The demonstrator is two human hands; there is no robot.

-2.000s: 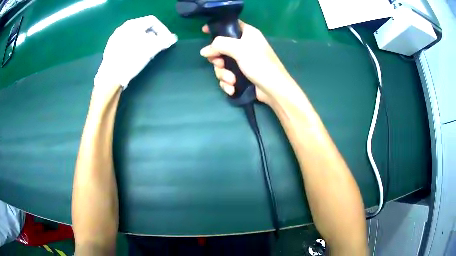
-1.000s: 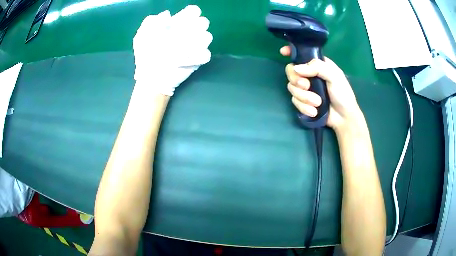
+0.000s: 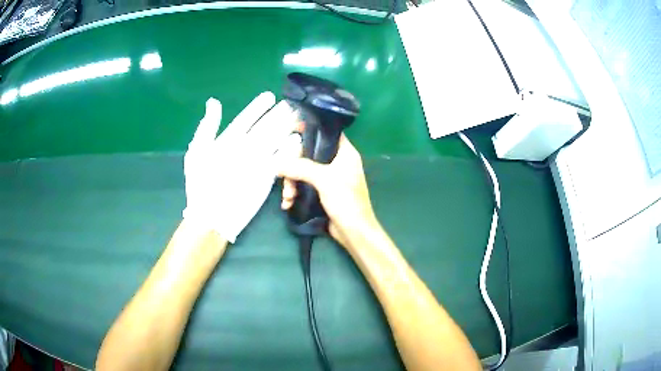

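The black barcode scanner (image 3: 313,156) is upright in my bare right hand (image 3: 337,185), near the middle of the green bench. Its wide head points up and away, and its thin black cable (image 3: 310,290) runs down toward me. My left hand (image 3: 235,167), in a white glove, is open with the fingers spread, just left of the scanner. Its fingertips are close to the scanner's handle and partly hidden there; I cannot tell whether they touch it. I see nothing held in the left hand.
A large white panel (image 3: 453,72) lies at the back right, with a white block (image 3: 536,130) beside it. A thick white cable (image 3: 487,253) curves toward the near edge. A white machine cabinet (image 3: 623,290) stands at the right. Shiny grey items (image 3: 29,18) are at the far left.
The scanner and right hand have moved left in view, close to the left hand. The gloved left hand has gone from loosely curled to spread open. The view has shifted, showing more of the far edge.
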